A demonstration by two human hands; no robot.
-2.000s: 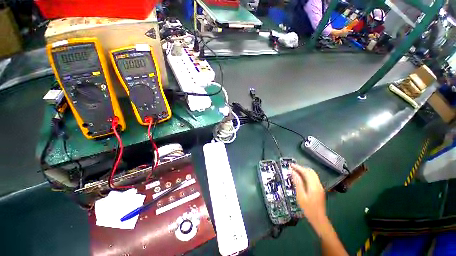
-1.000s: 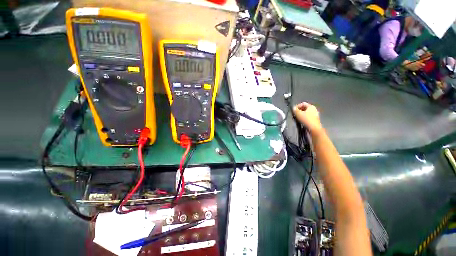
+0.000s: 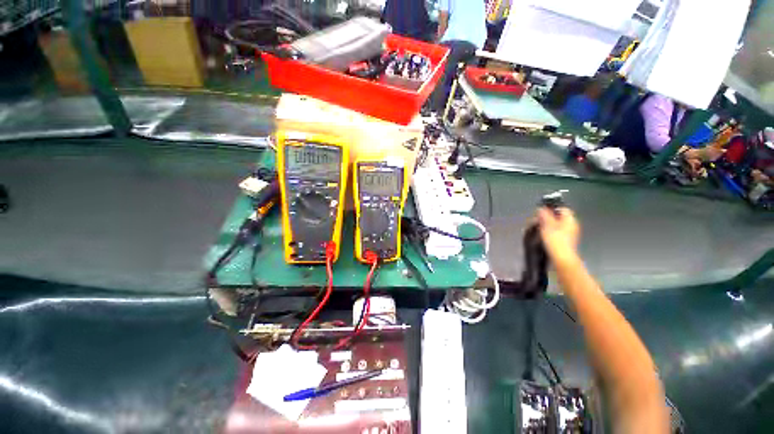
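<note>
My right hand is raised over the grey belt, its fingers closed on a black power cord near its plug end. The cord is blurred and hangs down towards two open adapter units, which lie side by side at the bottom edge, partly cut off. My forearm hides what lies just right of them. My left hand is not in view. A white power strip lies left of the units, beside the dark-red test box.
Two yellow multimeters stand on the green shelf, with red leads running to the box. A red bin sits above them. A second power strip and coiled white cable are beside them. A blue pen lies on paper. A person is at the far right.
The view has shifted, bringing the red bin into sight and the meters further right and smaller. My right hand went from the adapter units to the cord and has lifted it.
</note>
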